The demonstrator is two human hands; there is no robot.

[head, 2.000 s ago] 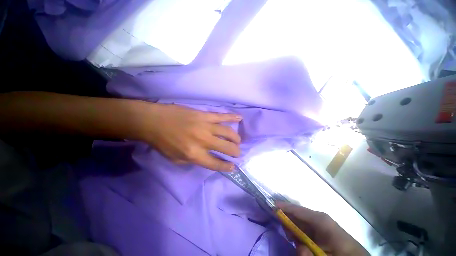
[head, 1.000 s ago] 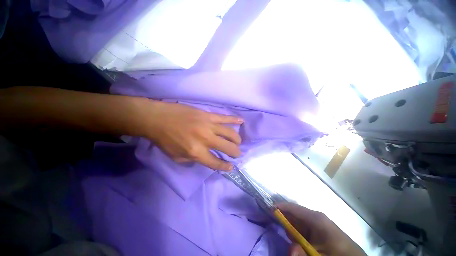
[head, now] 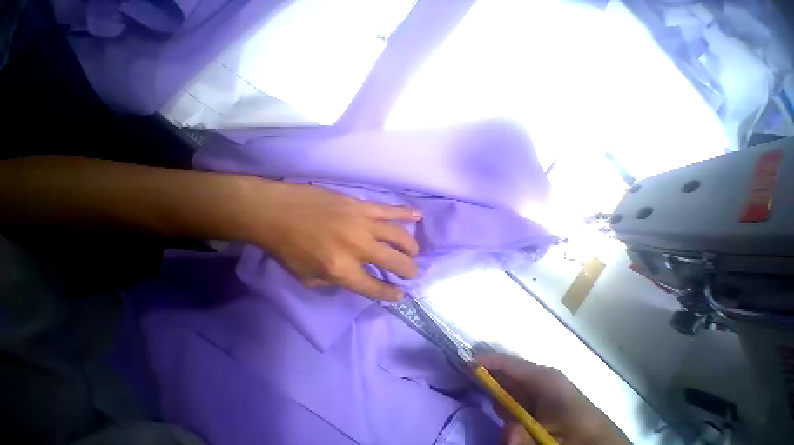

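Note:
A purple garment piece (head: 435, 156) lies in folds on the white table and hangs over its near edge toward the lap. My left hand (head: 339, 239) rests on it, fingers spread and pressing the cloth down. My right hand (head: 548, 400), cut off by the lower edge, holds scissors (head: 505, 401) with a yellow handle. The slim silver blades point up and left, their tips at the cloth beside my left thumb. Whether the blades are parted is hard to tell.
The sewing machine head (head: 709, 204) stands at right. A yellow-tan strip (head: 583, 285) lies on its bed. A ruler-like strip (head: 418, 320) runs along the table's near edge. More purple cloth (head: 157, 52) is heaped at upper left. Pale cloth lies at upper right. Glare washes out the far table.
The view has shifted slightly, so the machine head sits a little further left and the cloth a little lower. Both hands and the scissors hold nearly the same pose.

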